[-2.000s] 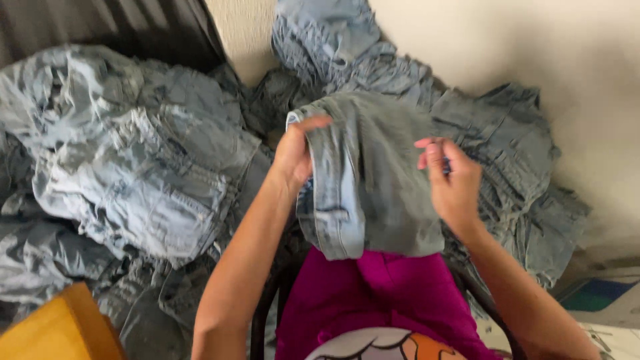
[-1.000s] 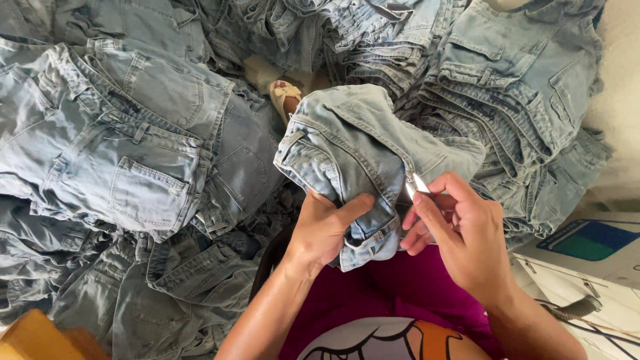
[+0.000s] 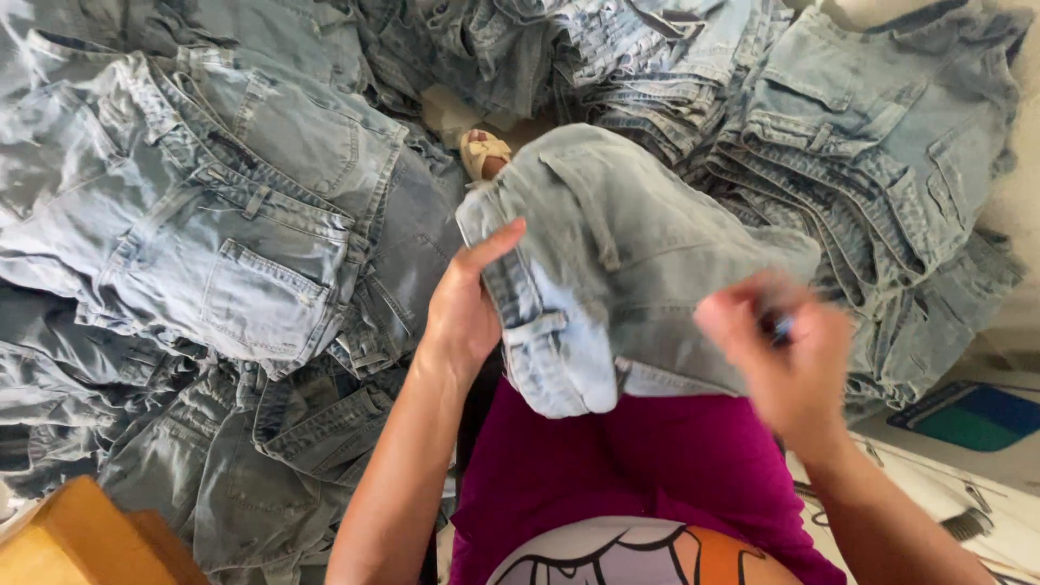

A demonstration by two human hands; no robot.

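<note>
A light-blue denim garment (image 3: 658, 244) lies bunched over my lap, its waistband with a belt loop toward the left. My left hand (image 3: 467, 305) grips that waistband, thumb on top of the cloth. My right hand (image 3: 780, 349) is blurred just above the garment's right side, with fingers curled around a small dark object that is too blurred to name. Whether the right fingers touch the cloth, I cannot tell.
Heaped denim garments (image 3: 276, 301) fill the left side. Stacked denim garments (image 3: 853, 162) stand at the right. A sandalled foot (image 3: 485, 154) shows beyond my lap. A yellow object (image 3: 89, 536) is at lower left, a white surface with cables (image 3: 934, 496) at lower right.
One second ago my right hand held a small metal tool at the garment's seam; now it is farther right. The garment has been turned, with its waistband now at the left.
</note>
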